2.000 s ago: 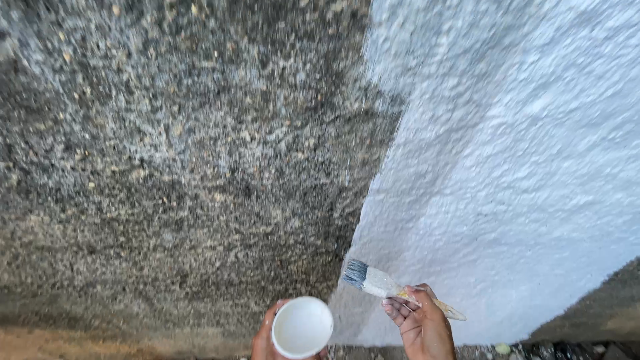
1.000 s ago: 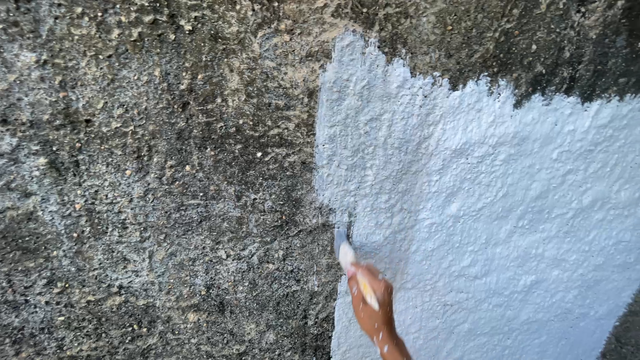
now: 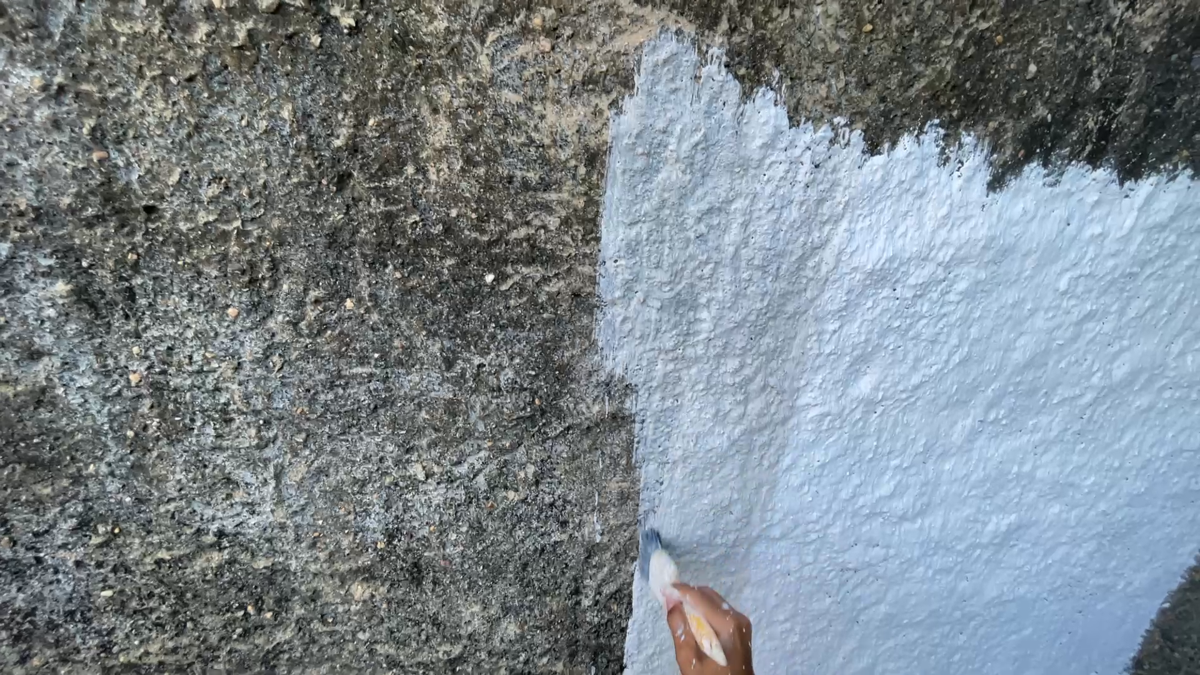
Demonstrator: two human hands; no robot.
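Observation:
My right hand (image 3: 711,630), spotted with white paint, grips a paintbrush (image 3: 664,570) near the lower middle of the view. The brush's bristles, coated in paint, touch the wall at the left edge of the white painted area (image 3: 937,375). Its handle slants down to the right through my fingers. To the left of the bristles the rough concrete wall (image 3: 328,375) is bare, dark and grainy. My left hand is out of view.
Dark unpainted wall (image 3: 1106,75) runs along the top right above a ragged paint edge. Another dark unpainted patch (image 3: 1172,628) shows at the bottom right corner.
The white cup and the left hand that held it have left the view, which has shifted. Since one second ago, the brush has moved down along the left paint edge.

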